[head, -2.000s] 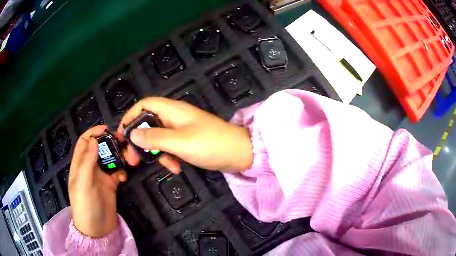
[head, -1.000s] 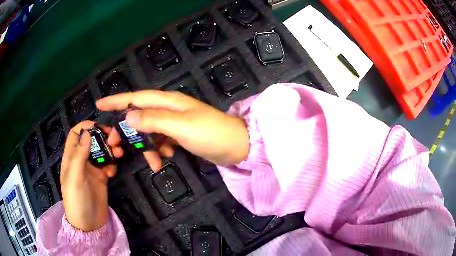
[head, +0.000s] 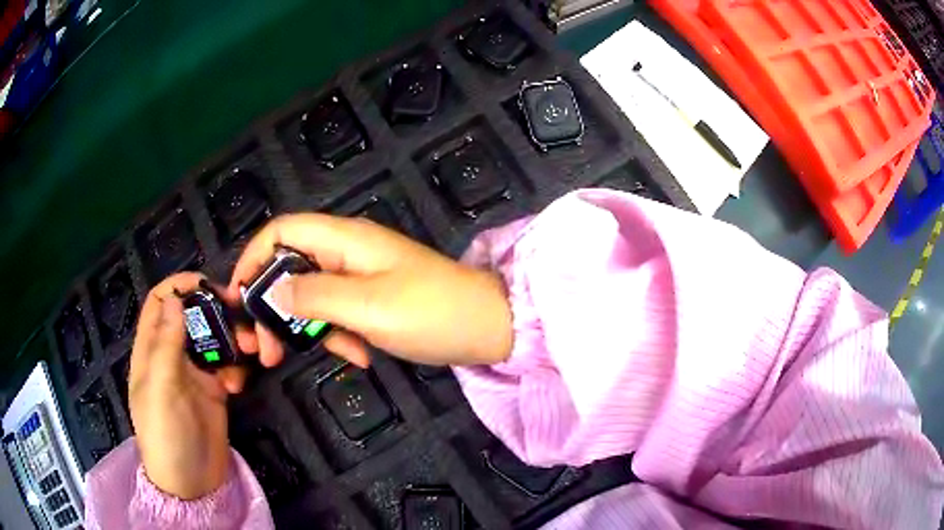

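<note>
My left hand [head: 178,399] holds a strapless smartwatch [head: 206,327] upright between thumb and fingers. Its lit screen shows a white code with a green block below. My right hand [head: 362,290] holds a second smartwatch [head: 267,282], tilted, with its screen lit white and green. My right thumb lies over part of that screen. Both watches are close together above the black foam tray [head: 399,455]. Many watches lie in the tray's square pockets, with dark case backs and round centre marks showing, such as one watch [head: 355,404] below my right hand.
A white paper sheet [head: 644,78] with a dark and yellow-green pen [head: 714,143] lies beyond the tray. Stacked orange-red trays [head: 818,114] stand at the upper right, with a blue crate [head: 921,197] beneath. A printed sheet [head: 43,455] is at the left edge. The bench [head: 207,78] is dark green.
My right hand has lowered slightly and its fingers have curled back around its watch, after being more extended one second ago. Both hands are slightly left of where they were two seconds ago.
</note>
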